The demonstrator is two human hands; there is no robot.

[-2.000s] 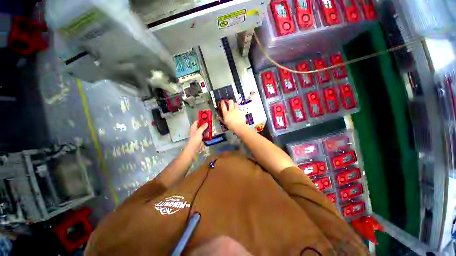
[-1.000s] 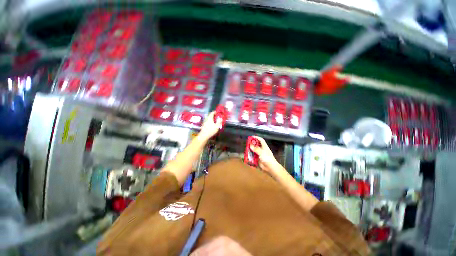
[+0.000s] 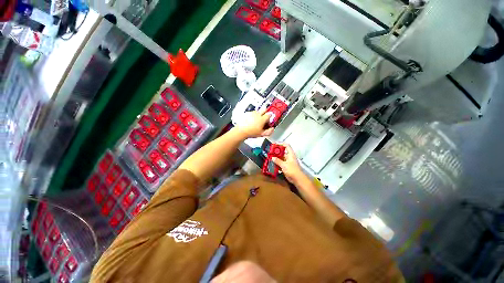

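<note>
My left hand (image 3: 256, 122) reaches to the dark fixture at the machine's front. Its fingers are closed on a red housing (image 3: 278, 109) at that fixture; I cannot tell whether the housing sits in the nest or is clear of it. My right hand (image 3: 289, 164) holds another red housing (image 3: 274, 157) near my body, just in front of the machine edge. The white machine's bed (image 3: 301, 135) lies beyond both hands. A second red piece (image 3: 346, 120) is partly hidden under the machine's head.
A clear blister tray (image 3: 207, 131) with red housings is at left, beside more trays (image 3: 119, 190) and a tall stack. A white fan (image 3: 239, 61), a black phone (image 3: 215, 100), an orange-red foot (image 3: 183, 67) and the green belt (image 3: 113, 99) are also there.
The view has turned from one machine, past the trays, to the other machine. My left hand has moved from the tray to the fixture. My right hand still holds a red housing.
</note>
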